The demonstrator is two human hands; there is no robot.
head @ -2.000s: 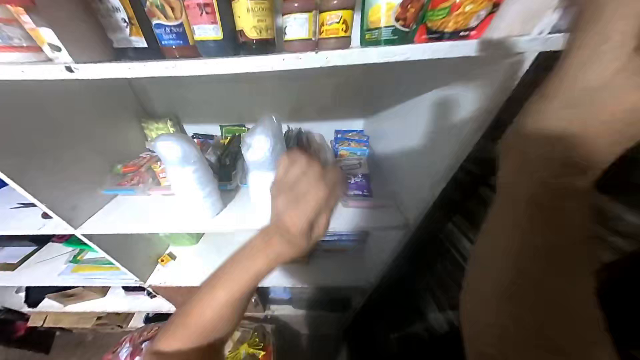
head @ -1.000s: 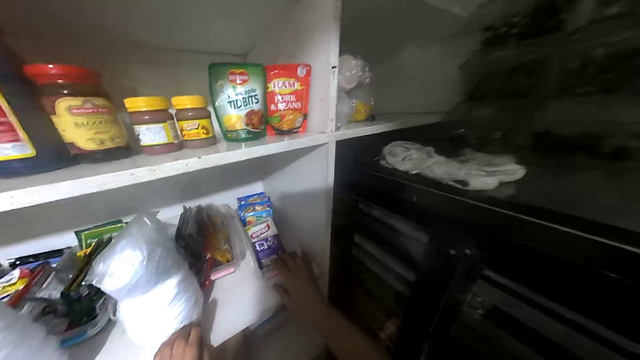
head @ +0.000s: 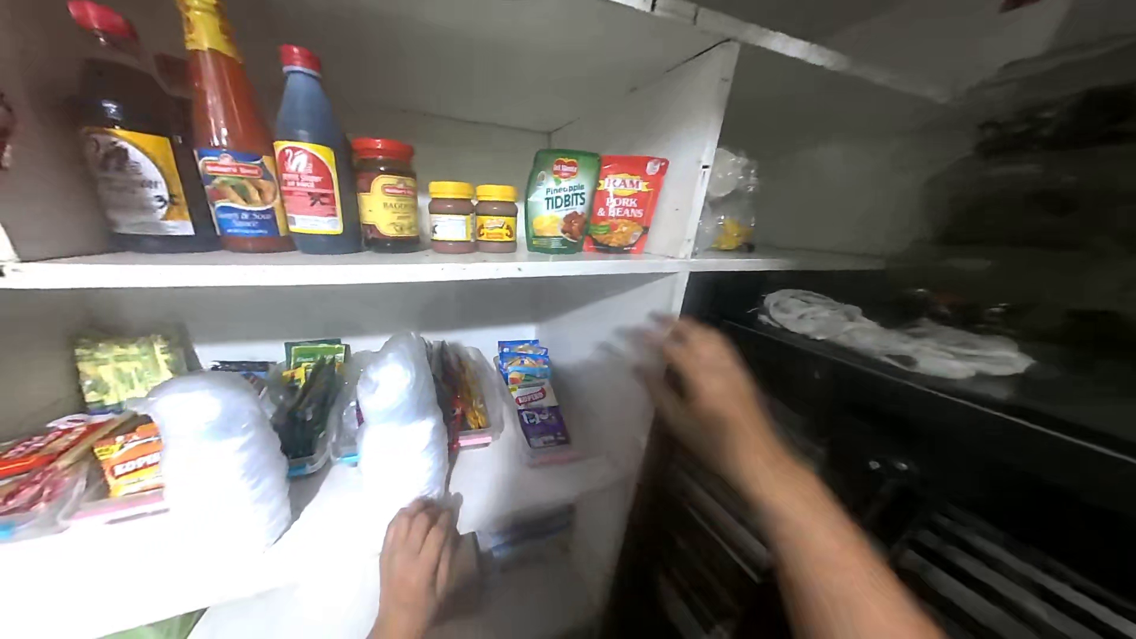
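My left hand (head: pixel 415 555) rests at the front edge of the lower shelf, just below a white plastic-wrapped bundle (head: pixel 402 435); whether its fingers grip the edge is unclear. My right hand (head: pixel 701 382), blurred, is raised beside the white shelf divider with nothing visible in it. A second white wrapped bundle (head: pixel 217 453) stands further left. Between and beside the bundles are clear trays of sachets (head: pixel 306 399), a tray of long packets (head: pixel 469 395) and a narrow tray of blue and purple sachets (head: pixel 537 399). Orange sachets (head: pixel 131 461) lie at the left.
The upper shelf (head: pixel 355 269) bears sauce bottles (head: pixel 311 160), a red-lidded jar (head: pixel 387 195), small yellow-lidded jars (head: pixel 453 222), a green pouch (head: pixel 561 200) and a red pouch (head: pixel 624 204). A white cloth (head: pixel 887 337) lies on the black surface at right.
My right hand has risen from near the blue and purple sachets to the divider's edge. My left hand stays near the wrapped bundle. The view now takes in more of the shelves.
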